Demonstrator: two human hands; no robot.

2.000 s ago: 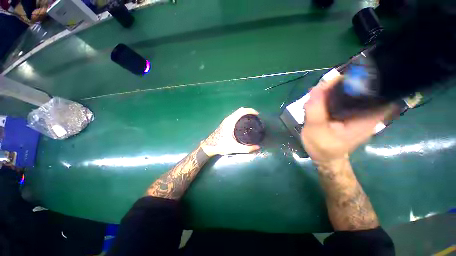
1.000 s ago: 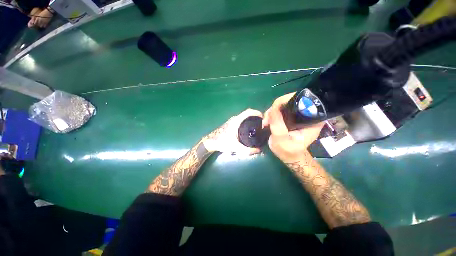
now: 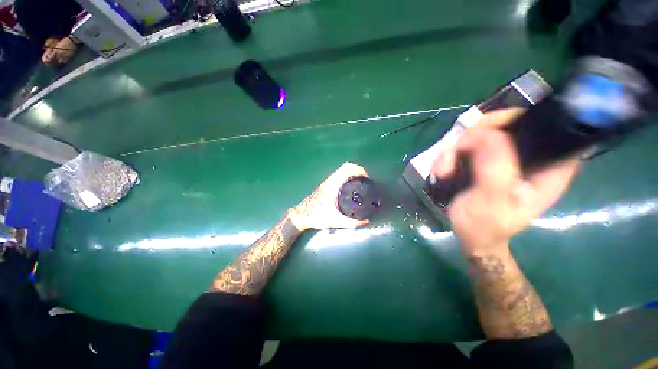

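Note:
My left hand (image 3: 328,202) grips a black cylindrical unit (image 3: 358,198) near the middle of the belt, its round end facing up. Small spots show on that end. My right hand (image 3: 498,184), blurred, holds the black electric screwdriver (image 3: 552,133) with a blue-and-white round sticker, up and right of the unit and apart from it. The tool's tip is hidden by my fingers and blur. The screw feeder (image 3: 426,162), pale grey and black, sits on the belt behind and partly hidden by my right hand and the tool.
On the green belt (image 3: 209,173), a black unit with a purple light ring (image 3: 258,83) lies beyond my hands. Another unit (image 3: 232,20) is farther back. A clear bag of small parts (image 3: 92,181) and a blue box (image 3: 34,215) are at left. A person's hand (image 3: 59,50) shows top left.
The screwdriver and my right hand were at the held unit a second ago and are now up and right, over the feeder. The lit unit has shifted right in view. My left hand keeps its grip.

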